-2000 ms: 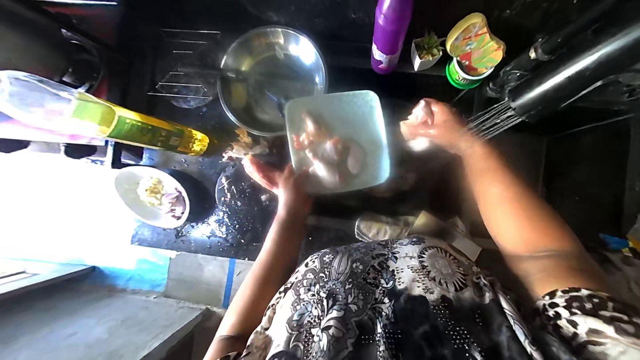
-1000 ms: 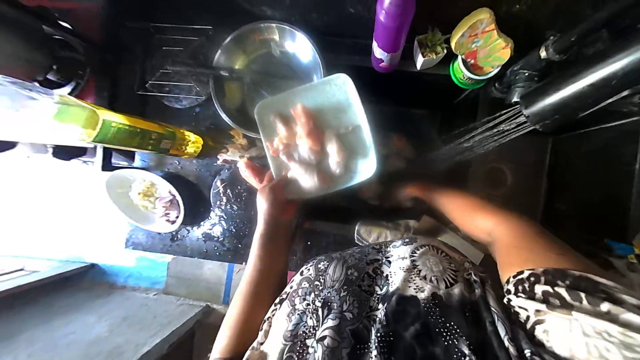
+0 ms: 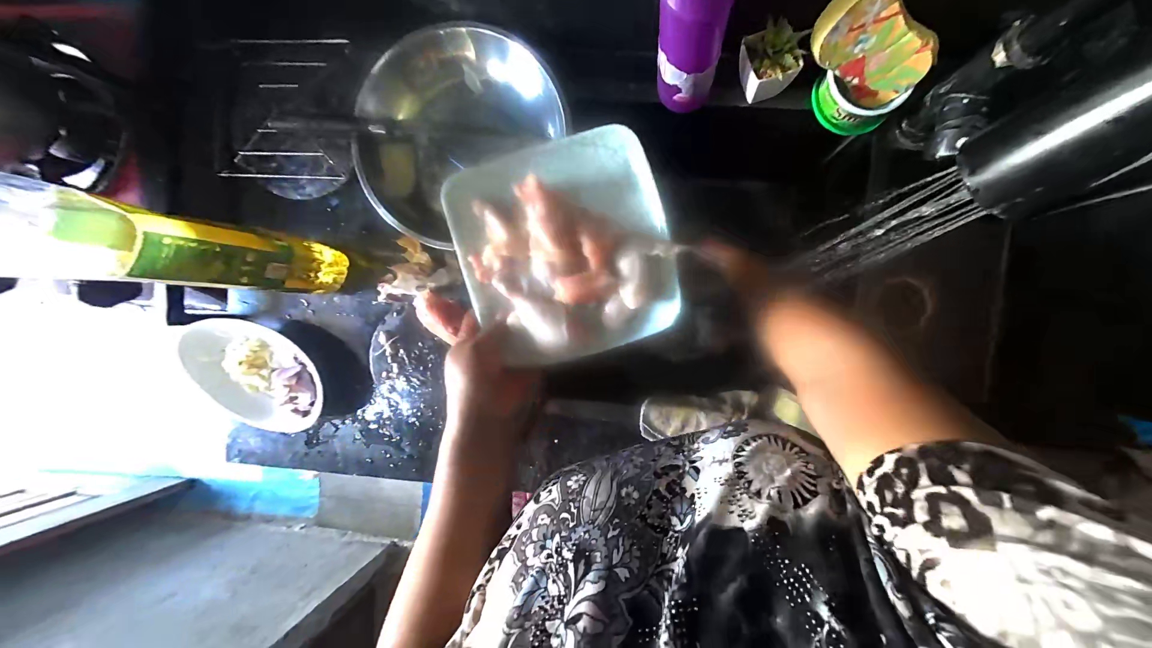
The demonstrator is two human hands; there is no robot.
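A pale square dish (image 3: 643, 180) with several raw meat pieces (image 3: 562, 256) in it is held at its near left edge by my left hand (image 3: 486, 355). My right hand (image 3: 724, 261) is blurred by motion beside the dish's right edge; whether it holds anything cannot be told. Behind the dish, partly covered by it, stands a round steel bowl (image 3: 459, 108). Water streams (image 3: 886, 225) from a dark faucet (image 3: 1053, 148) to the right of my right hand. Scraps (image 3: 414, 270) that look like peelings lie on the counter just left of my left hand's fingers.
At left are a bottle of yellow oil (image 3: 216, 256) and a white bowl of chopped pieces (image 3: 261, 369). A purple bottle (image 3: 688, 54), a small potted plant (image 3: 774, 54) and a green can (image 3: 846, 108) line the back. A wire rack (image 3: 283, 175) stands back left.
Two seconds ago my right hand was near the water stream with a pale piece in it; it is now beside the dish. The dish has tilted and shifted left.
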